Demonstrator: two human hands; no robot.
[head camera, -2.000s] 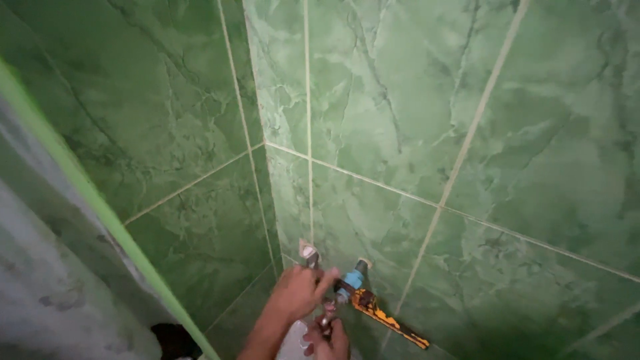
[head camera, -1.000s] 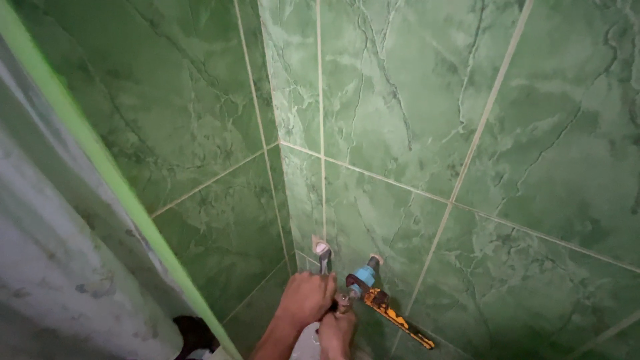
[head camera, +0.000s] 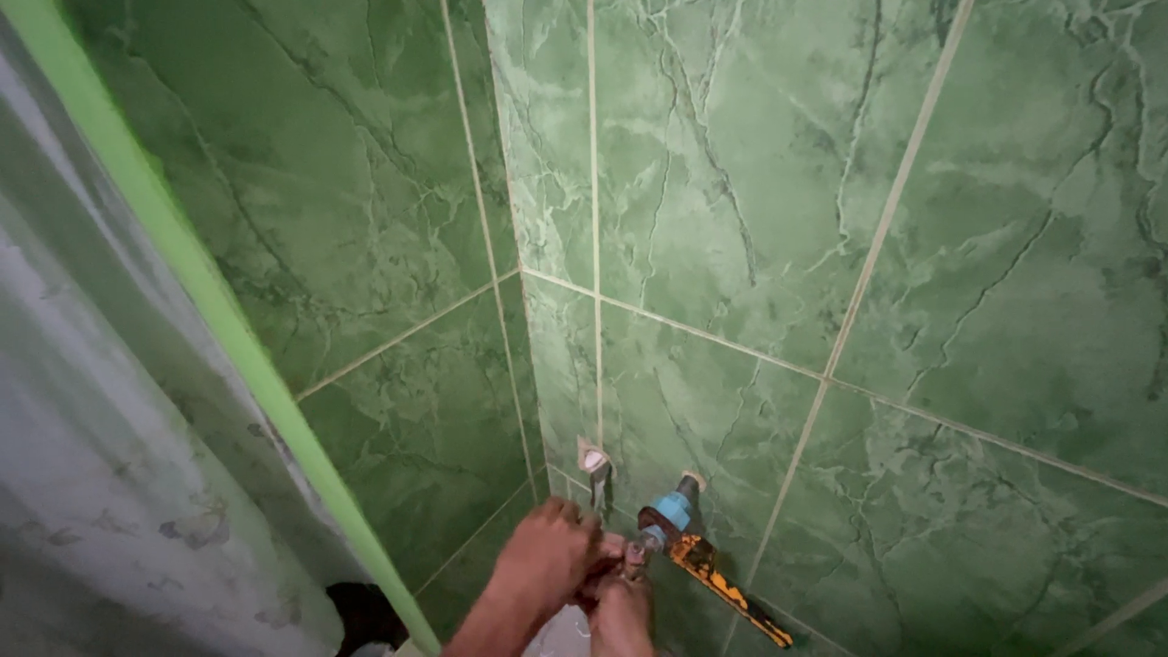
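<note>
Low in the tiled corner, a pipe stub (head camera: 690, 485) comes out of the wall, with a blue fitting (head camera: 670, 513) on it. An orange pipe wrench (head camera: 730, 591) with worn paint hangs with its dark jaw around the fitting, its handle slanting down to the right. My left hand (head camera: 552, 547) and my right hand (head camera: 622, 611) meet just left of the wrench, their fingers on a small metal fitting (head camera: 636, 555) at the outer end of the blue one. A grey metal piece (head camera: 598, 488) sits above my left hand, below a white-ringed wall opening (head camera: 593, 458).
Green marbled wall tiles (head camera: 712, 182) with pale joints form the corner. On the left hangs a pale patterned curtain (head camera: 137, 456) beside a light green edge strip (head camera: 228, 328). A dark object (head camera: 365, 616) lies at the bottom left, and something white (head camera: 558, 634) shows below my hands.
The fingers of both hands have shifted around the small metal fitting and stay close together. The orange wrench still hangs on the blue fitting, away from my hands.
</note>
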